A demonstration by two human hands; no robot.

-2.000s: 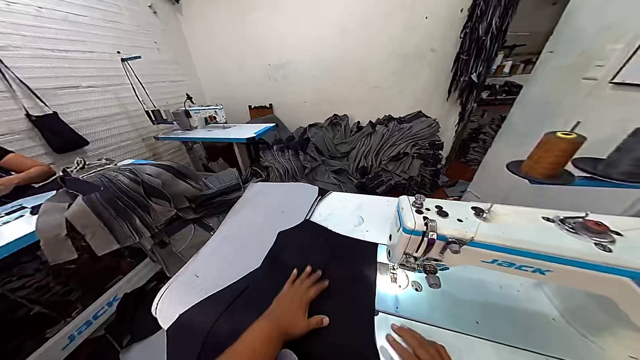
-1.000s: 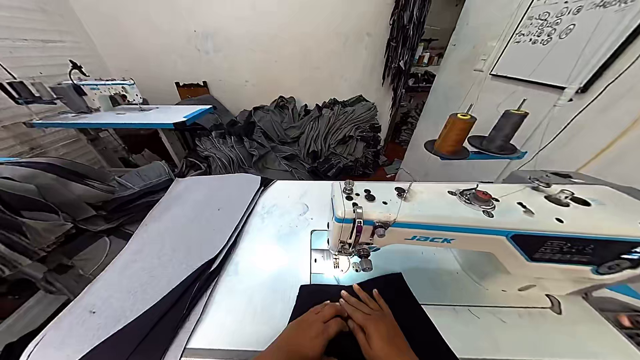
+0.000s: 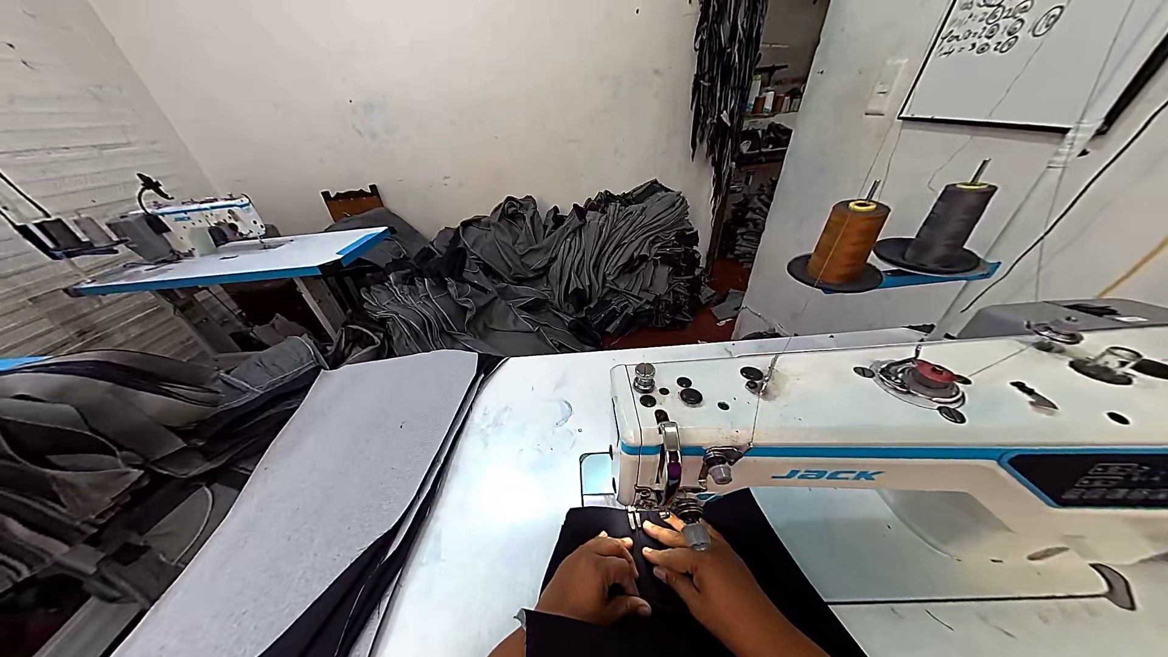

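Note:
A black fabric piece (image 3: 771, 557) lies on the bed of a white Jack sewing machine (image 3: 812, 411), its far edge under the presser foot (image 3: 636, 518). My left hand (image 3: 598, 579) rests on the fabric just left of the foot, fingers curled, thumb and fingertips pinching the cloth. My right hand (image 3: 698, 566) presses on the fabric right of the foot with its fingers spread and pointing left, close to the needle area. The needle itself cannot be made out. Grey and black cut fabric pieces (image 3: 347, 484) lie stacked on the table's left side.
Dark garments (image 3: 82, 456) are heaped at the left. Another sewing machine stands on a table (image 3: 310, 255) behind, beside a large pile of grey garments (image 3: 566, 265). Brown thread (image 3: 847, 242) and grey thread (image 3: 958, 224) cones stand on a holder above the machine.
The black fabric, earlier lying left of the machine head, then in front of the foot, now reaches under it. Both hands have moved up to the foot with it. The view has swung right since the first frame.

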